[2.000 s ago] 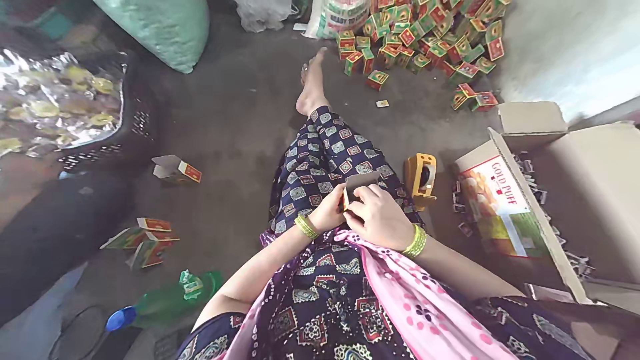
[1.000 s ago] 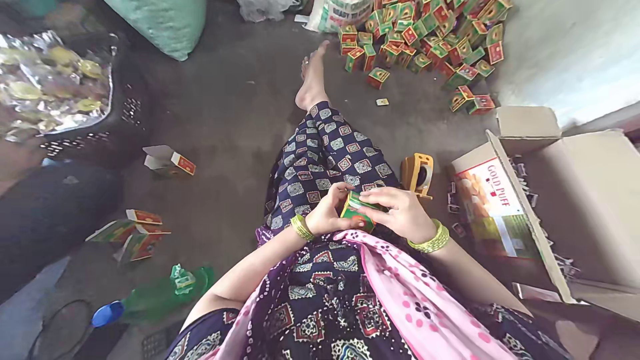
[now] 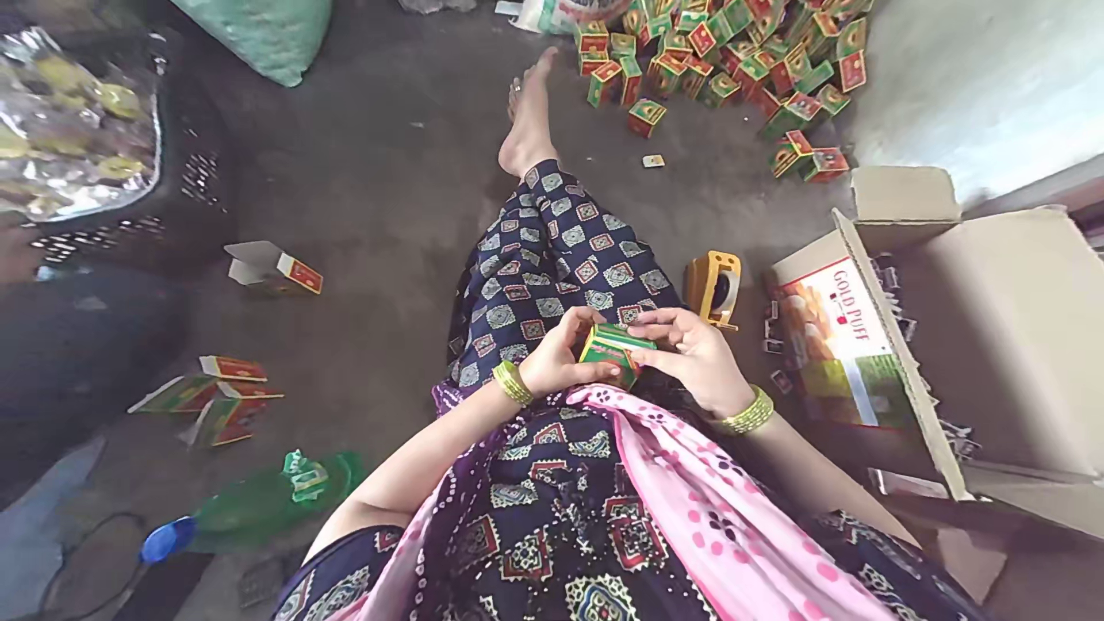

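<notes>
A small green, red and yellow printed cardboard box point(image 3: 614, 347) is held over my lap. My left hand point(image 3: 565, 355) grips its left side, with the thumb along the near face. At the box's right side, my right hand point(image 3: 690, 354) touches it with thumb and fingertips. Just beyond my right hand, a yellow tape dispenser point(image 3: 714, 287) stands on the floor. To the right is an open cardboard carton point(image 3: 1018, 345) with small packets along its inner near side.
Many small printed boxes point(image 3: 664, 73) are heaped at the top right. Opened boxes point(image 3: 276, 272) and a green plastic bottle point(image 3: 259, 504) lie on the left floor. A black crate point(image 3: 194, 172) of wrapped goods is at the upper left, a pale green sack point(image 3: 267, 34) beside it.
Two seconds ago a dark side of the box faced up between my hands; now its green printed side shows. My right hand has shifted to the box's right side.
</notes>
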